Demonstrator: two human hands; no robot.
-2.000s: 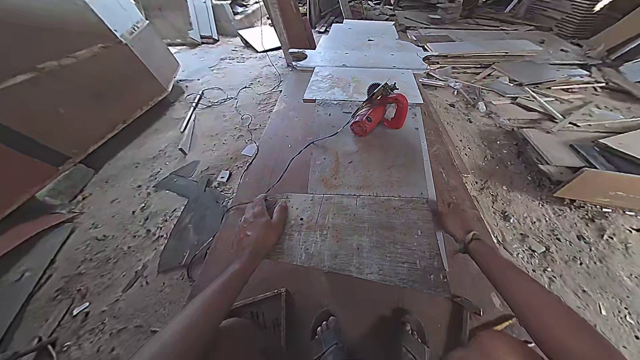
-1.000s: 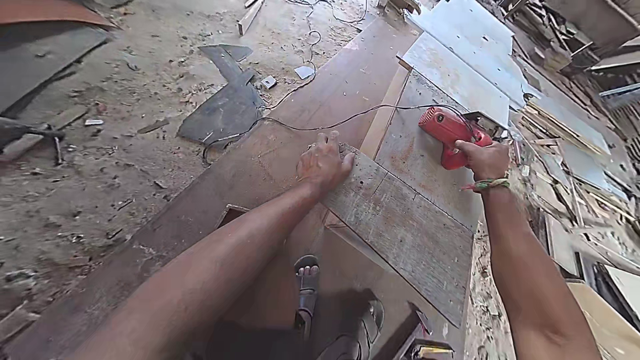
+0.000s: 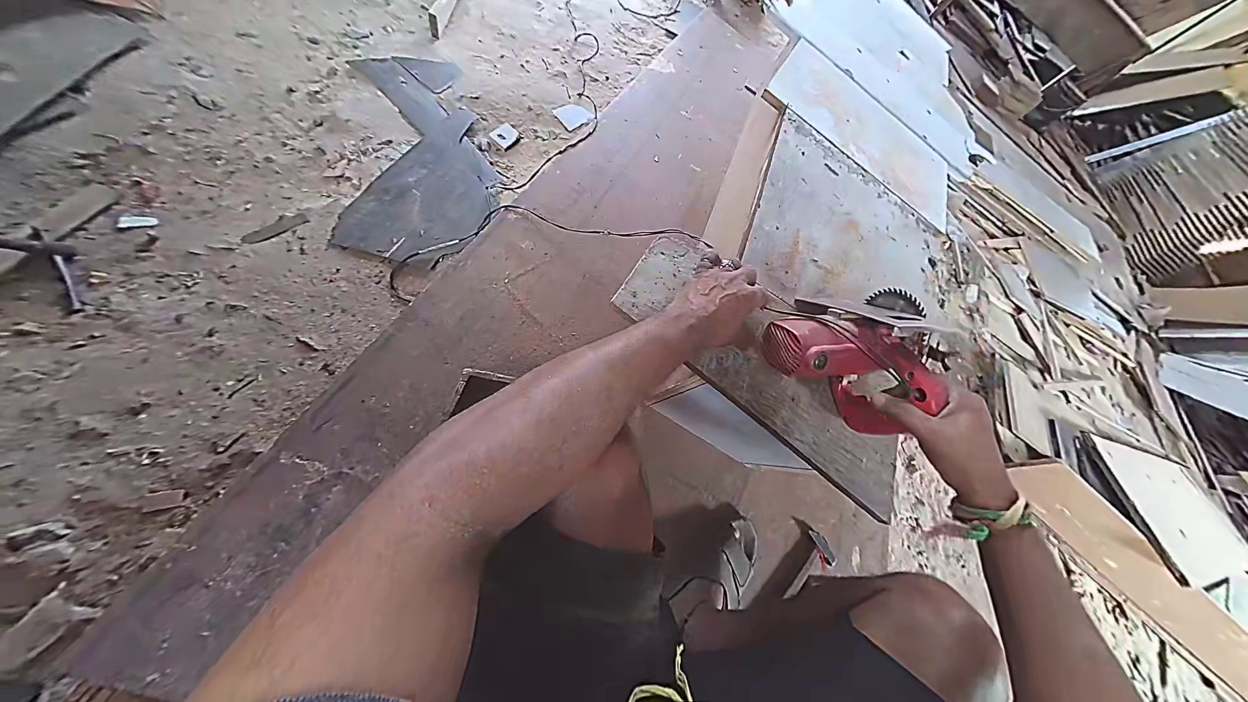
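In my right hand [image 3: 941, 429] is the rear handle of a red circular saw [image 3: 848, 366], tilted so that its toothed blade [image 3: 895, 302] shows on the far side. The saw is above the right part of a worn wooden board [image 3: 809, 419]. My left hand [image 3: 720, 297] is at the far edge of that board, beside the saw's motor end, with the fingers bent; whether it grips the board or the cord is unclear. A black power cord [image 3: 585, 230] runs from the saw to the left over the large brown panel [image 3: 409, 390].
Pale sheets [image 3: 858, 127] lie beyond the board. Scrap boards [image 3: 1053, 292] are heaped on the right. A dark cut sheet piece [image 3: 419, 195] and small debris lie on the dirt floor [image 3: 214, 292] to the left. My knees and a sandal are close below the board.
Two seconds ago the saw lay on the far panel and both hands were at the board. My right hand took hold of it, then brought it nearer over the board. The view has turned.
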